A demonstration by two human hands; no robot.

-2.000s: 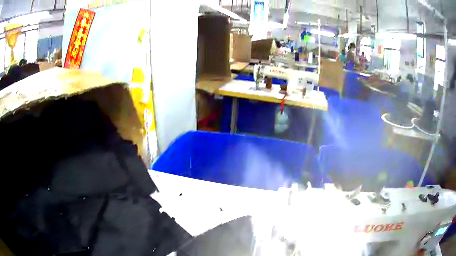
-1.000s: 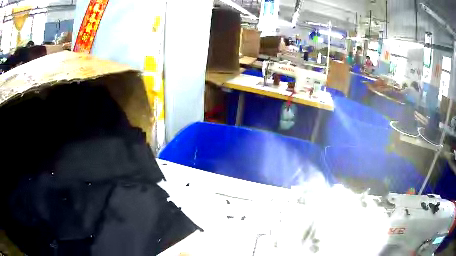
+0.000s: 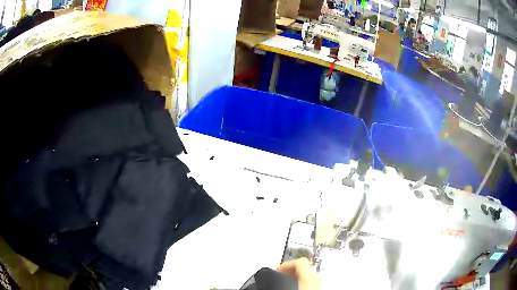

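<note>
At the bottom edge, a hand, which looks like my right hand point(image 3: 304, 273), is cut off by the frame, with its fingers on a small black fabric piece point(image 3: 266, 280). It is just below the bright needle plate point(image 3: 300, 235) of the white sewing machine point(image 3: 419, 226). Glare hides much of the machine head and needle area. My left hand is not clearly in view. A heap of black pieces point(image 3: 133, 195) spills out of a cardboard box point(image 3: 93, 25) at the left onto the white table.
The white tabletop point(image 3: 227, 187) carries small dark scraps and a thin thread. Blue bins point(image 3: 283, 124) stand behind the table. Farther back are another sewing machine point(image 3: 340, 42) on a yellow-edged table and a pale pillar point(image 3: 210, 51). Distant people are small and blurred.
The view has tilted down, so the scene sits higher and more of the machine and needle plate shows. A hand with a black piece has come in at the bottom edge.
</note>
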